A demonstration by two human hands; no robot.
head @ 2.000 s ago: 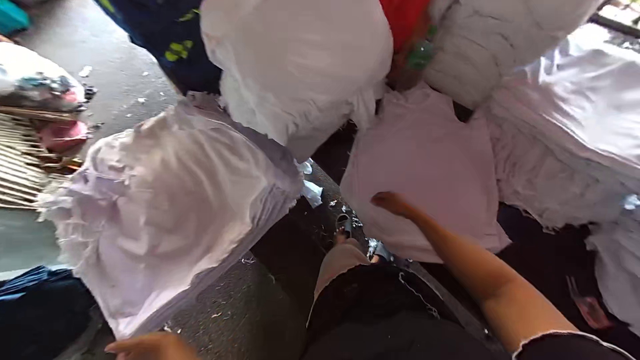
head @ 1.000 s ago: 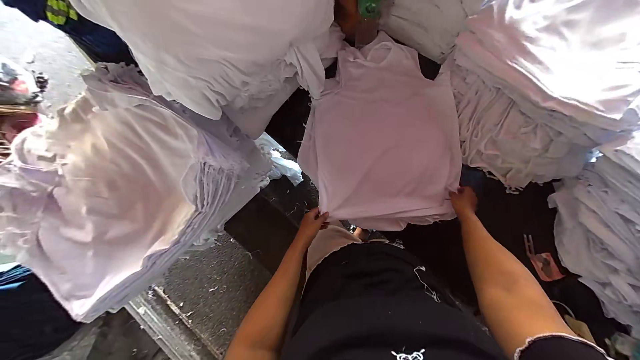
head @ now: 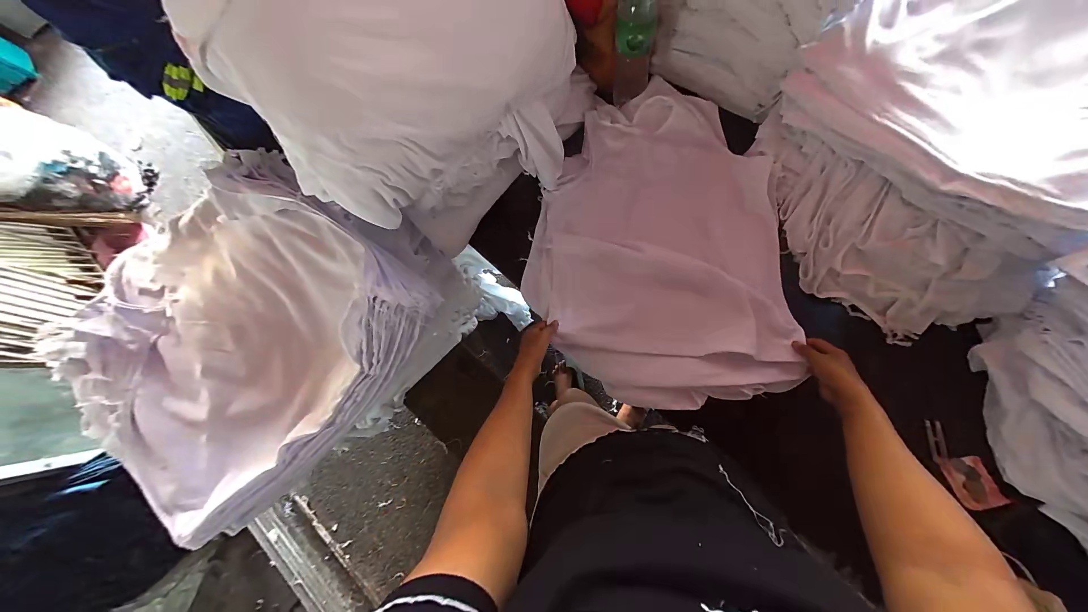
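A pale, sleeveless-looking fabric garment [head: 663, 255] lies spread out in front of me, its neckline pointing away, with more fabric layers showing under its near edge. My left hand [head: 535, 344] pinches its near left corner. At the near right corner, the fingers of my right hand [head: 829, 370] grip the hem. To the left stands a tall stack of pale cut fabric pieces [head: 246, 323] with frayed edges. A large white fabric bundle [head: 382, 93] bulges beyond it. On the right rises another stack of white fabric [head: 926, 170].
A green plastic bottle [head: 635, 34] stands past the neckline, beside part of another person [head: 597, 51]. A small metal tool, perhaps thread snips [head: 935, 442], lies at the right near a reddish piece [head: 975, 483]. More white fabric [head: 1041, 399] is piled at the far right.
My left hand has moved from the left stack to the garment's near left corner. My right hand has gone from the garment's left part to its near right corner.
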